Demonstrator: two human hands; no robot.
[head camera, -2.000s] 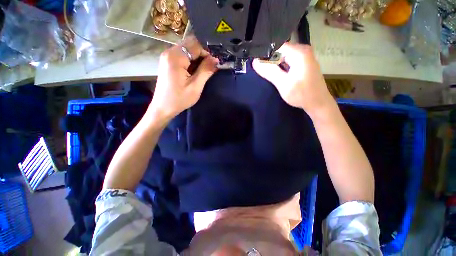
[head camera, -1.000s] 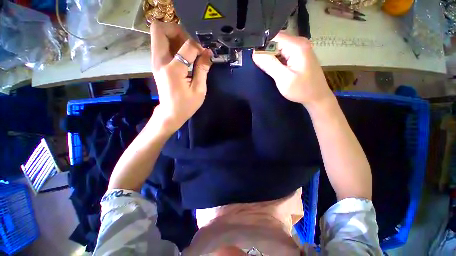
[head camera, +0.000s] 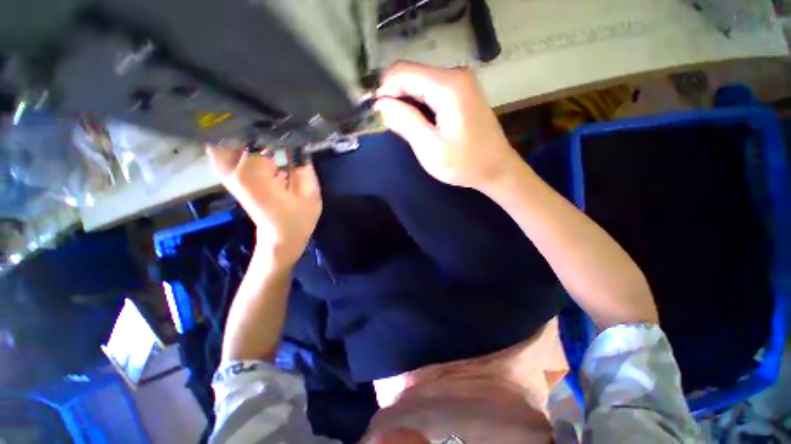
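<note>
The machine head (head camera: 217, 69), grey with a blurred yellow mark, fills the upper left. The dark garment (head camera: 399, 251) runs from the small metal clamp (head camera: 341, 144) under the head down over the lap. My right hand (head camera: 451, 130) is at the right of the clamp, its thumb and fingers pinched together at the garment's upper edge. My left hand (head camera: 276, 195) is at the left of the clamp, its fingertips partly hidden by the machine head; its thumb lies near the garment's edge. Whether a button sits in the clamp cannot be seen.
The pale table edge (head camera: 598, 82) crosses behind the hands. A black-handled tool (head camera: 484, 30) is right of the head. Clear plastic bags (head camera: 52, 165) lie at left. A blue crate (head camera: 772, 251) with dark contents stands at right, another blue crate (head camera: 195, 232) at left. Pale pink cloth (head camera: 546, 351) shows below the garment.
The view has swung and tilted, so the machine head now fills the upper left and the button tray is out of sight. My hands remain on either side of the clamp.
</note>
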